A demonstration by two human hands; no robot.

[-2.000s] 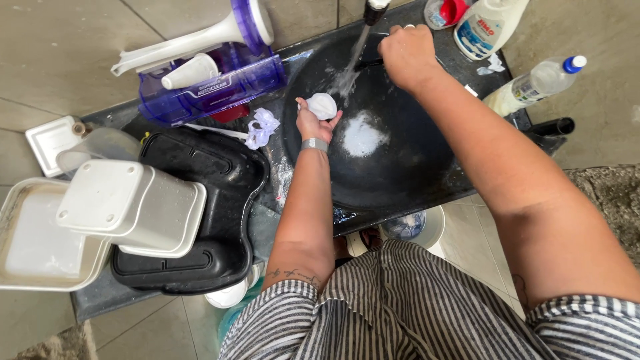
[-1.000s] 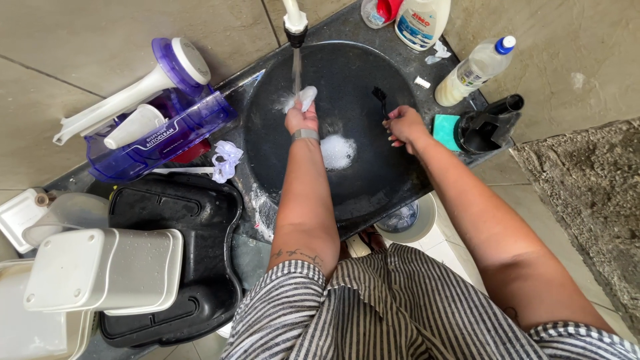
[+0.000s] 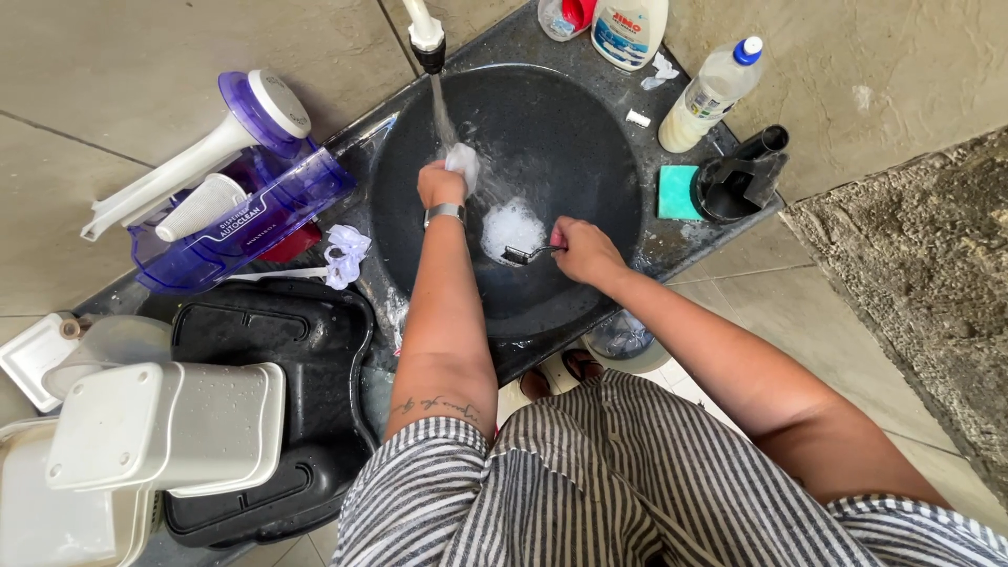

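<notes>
My left hand [image 3: 441,186] holds a small white piece [image 3: 463,167], its exact kind unclear, under the stream of water from the tap [image 3: 428,47]. My right hand [image 3: 584,250] grips the handle of a small black brush [image 3: 518,255], whose head is over the edge of a mound of white foam [image 3: 512,227]. Both hands are above the round black sink basin [image 3: 583,118]. The fingertips of my left hand are partly hidden behind the white piece.
Left of the basin are a purple plastic dispenser part [image 3: 236,224], a black tray [image 3: 323,354] and white containers [image 3: 220,425]. On the right stand a clear bottle [image 3: 705,98], a green sponge [image 3: 679,192] and a black holder [image 3: 736,185]. A spray-cleaner bottle [image 3: 628,31] is at the back.
My right hand has come down from beside the tap, and the brush now shows in it, nearer the foam than a second ago. My left hand has the white piece under the water.
</notes>
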